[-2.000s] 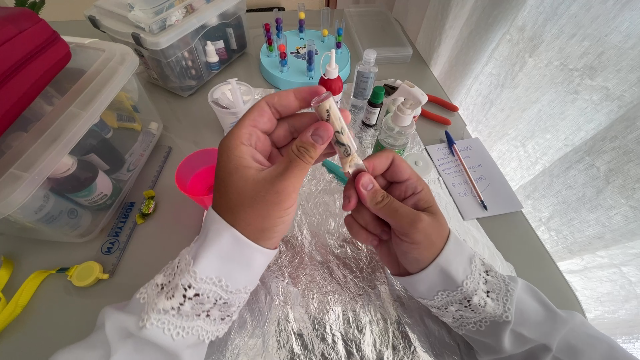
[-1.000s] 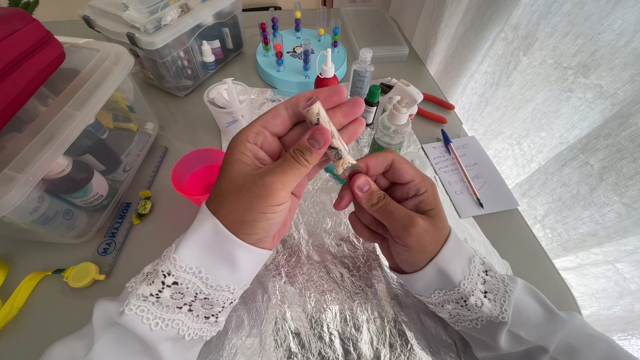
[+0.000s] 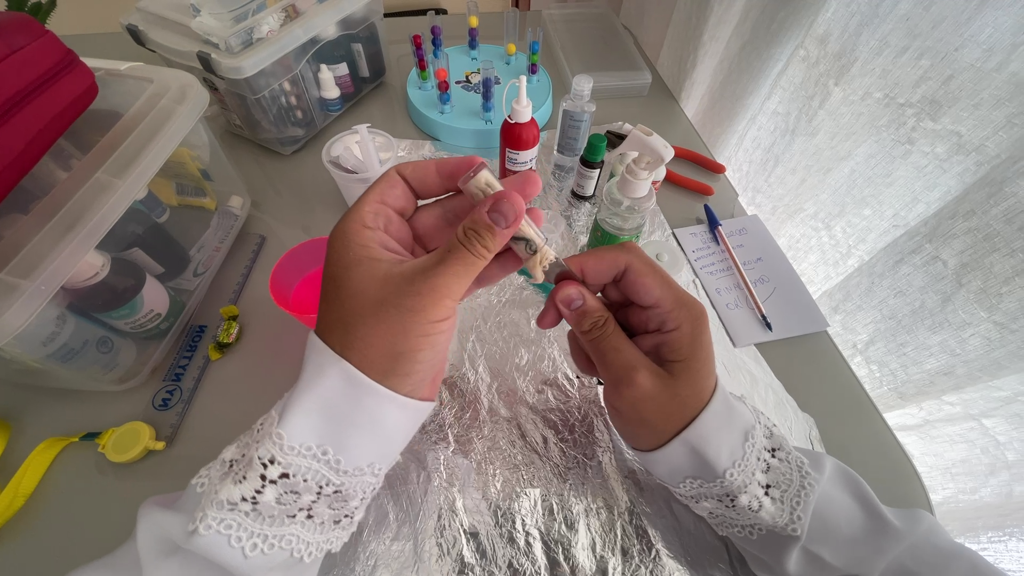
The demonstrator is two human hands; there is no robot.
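My left hand is closed around a clear tube with cream-coloured material and a dark curly piece inside, tilted down to the right. Cream strands show at its lower end. There my right hand pinches a small grey, flat piece between thumb and forefinger; whether it touches the strands is hard to tell. Crumpled aluminium foil lies under both hands. Something teal shows partly behind the tube's lower end. A pink cup stands left of my left hand, and a pump bottle is behind my right.
Behind are a white cup with plastic pieces, a red bottle, a clear bottle, a green-capped bottle, orange-handled pliers and a blue tube rack. Storage boxes and a ruler lie left; pen and paper right.
The fingers of my left hand have shifted around the tube. Cream strands now stick out at its lower end, beside the grey piece in my right fingers.
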